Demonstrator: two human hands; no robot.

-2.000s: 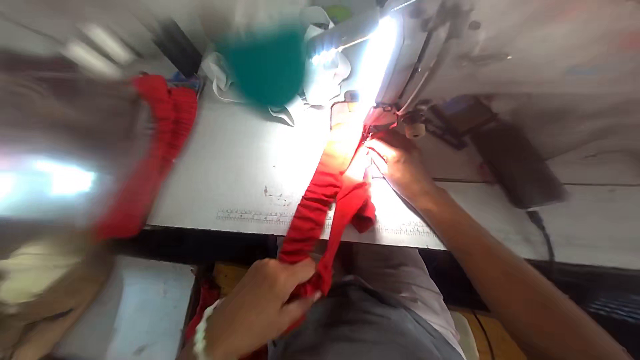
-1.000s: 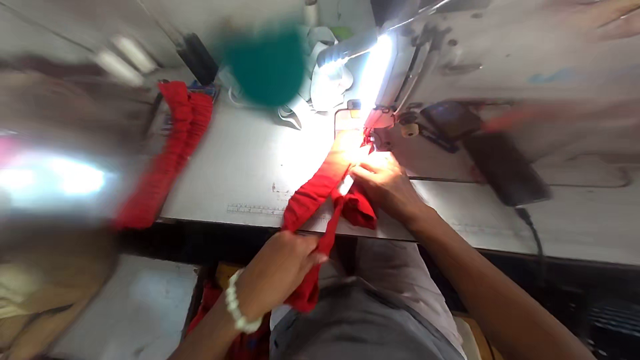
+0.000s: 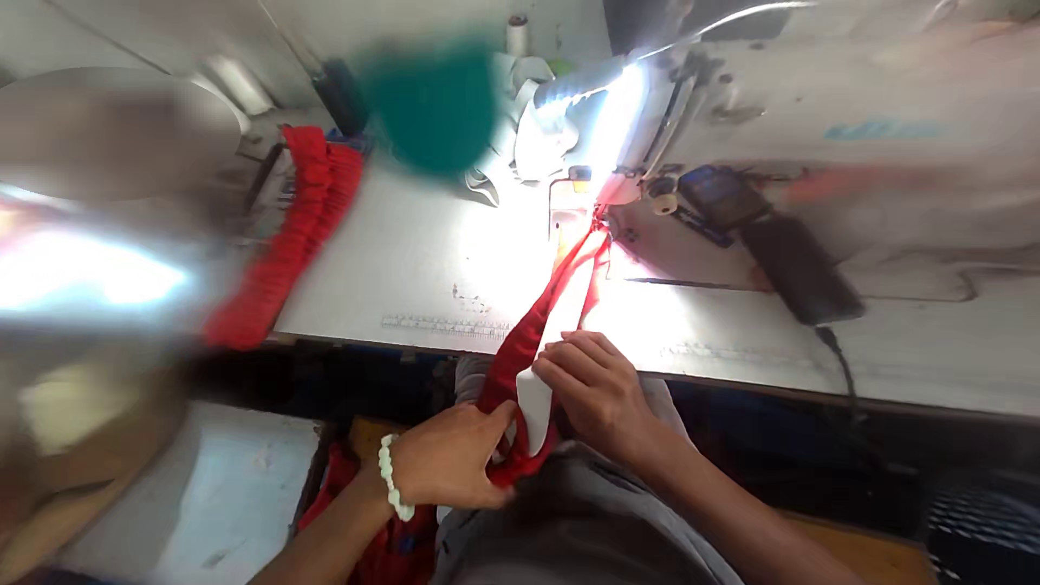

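A strip of red fabric (image 3: 520,345) runs from under the sewing machine's needle area down past the table edge to my lap. A flat white elastic band (image 3: 566,313) lies along it. My left hand (image 3: 455,455), with a pale beaded bracelet (image 3: 392,475) at the wrist, grips the red fabric's lower end near my lap. Higher and to the right, my right hand (image 3: 593,386) is closed on the white elastic band at the table's front edge. Glare from the bright lamp (image 3: 619,122) hides the fabric's far end at the needle.
Gathered red fabric (image 3: 296,244) hangs over the white table (image 3: 366,284) at left. White elastic (image 3: 536,130) is heaped behind. A dark phone (image 3: 800,268) with a cable lies at right. Thread spools (image 3: 517,36) stand at the back. More red fabric (image 3: 337,479) is below left.
My right hand has come down from beside the needle to the table's front edge. The white elastic band now shows stretched along the red fabric, which hangs straighter.
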